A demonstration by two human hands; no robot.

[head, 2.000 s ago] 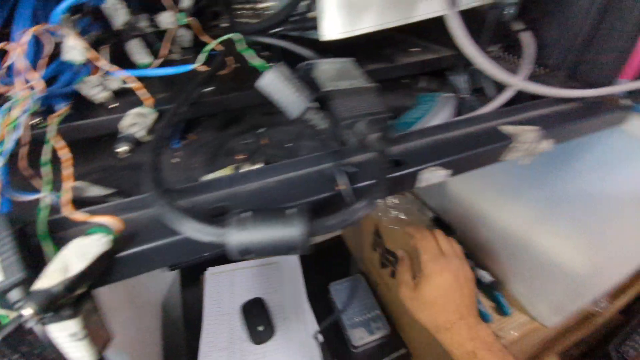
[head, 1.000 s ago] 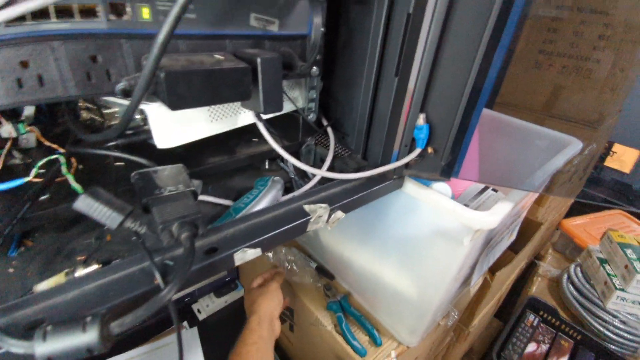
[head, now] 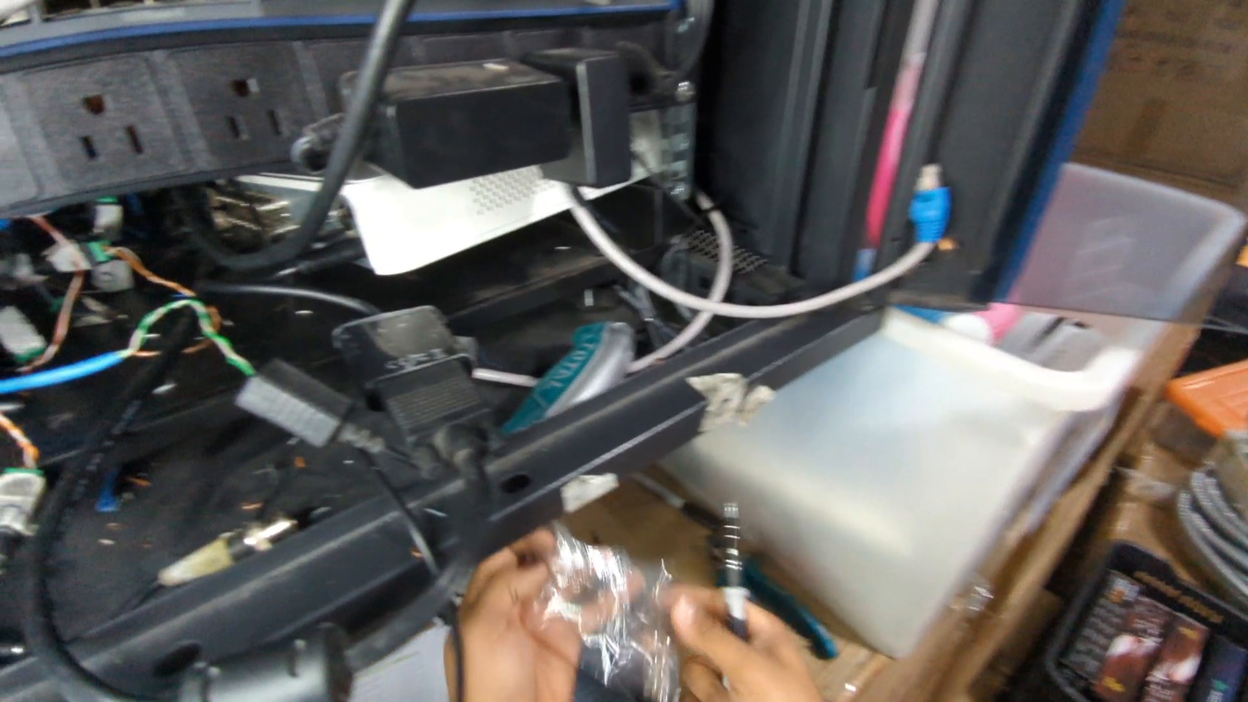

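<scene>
At the bottom centre, my left hand (head: 512,624) holds a crinkled clear plastic bag (head: 619,604). My right hand (head: 736,648) touches the bag's right side and grips a thin dark tool with a banded metal shaft (head: 731,546), pointing up; blur hides its exact kind. Behind that hand lie teal-handled pliers (head: 795,609) on a cardboard box (head: 624,512). Above both hands runs the black metal front rail of a rack (head: 624,429). A teal and grey Total tool (head: 575,375) rests inside the rack, partly hidden by the rail.
A translucent plastic bin (head: 848,458) stands right of the rack. Black power adapters (head: 478,122) hang by a power strip (head: 180,117). A pale network cable (head: 682,297) with a blue boot loops across. Loose twisted-pair wires (head: 185,312) lie left; a coiled grey cable (head: 1214,526) is far right.
A second hand, my right, has come into view with the thin dark tool in it. My left hand now holds the clear bag, which lay on the cardboard box before. The view has swung right since the first frame.
</scene>
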